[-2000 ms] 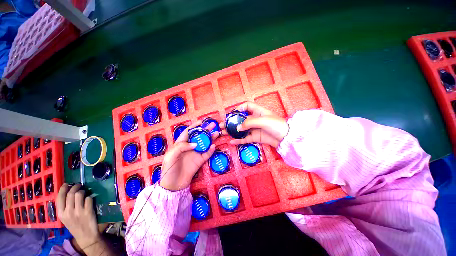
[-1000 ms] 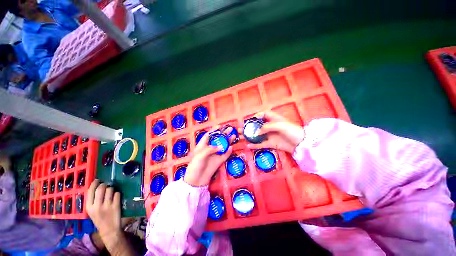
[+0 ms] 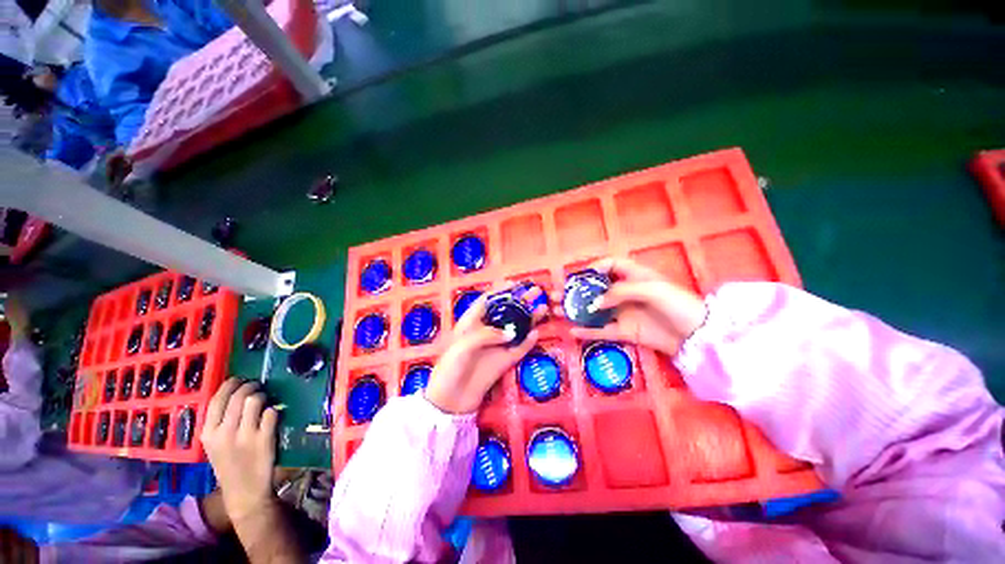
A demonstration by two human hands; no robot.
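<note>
The red-orange foam tray (image 3: 634,449) lies tilted in front of me, with several blue-lit watch heads (image 3: 540,376) in its pockets and bare pockets along the far right. My left hand (image 3: 472,358) holds a watch head (image 3: 508,316) above the tray's middle; its face looks dark. My right hand (image 3: 645,306) holds another watch head (image 3: 587,297) just to the right, its face grey-dark with pale marks. The two held watches are apart. Fingers hide parts of both rims.
A neighbour's hand (image 3: 240,438) rests beside the neighbour's tray (image 3: 228,342) of dark watches. A yellow-white ring (image 3: 320,321) and a dark watch head (image 3: 306,359) lie between the trays. Stacked trays (image 3: 220,94), a metal post (image 3: 143,220) and a person in blue (image 3: 127,61) are at upper left.
The left-held watch's display has gone from blue to dark. The right-held watch's face now shows pale marks. The view has shifted, so the tray sits further right and slightly lower in it.
</note>
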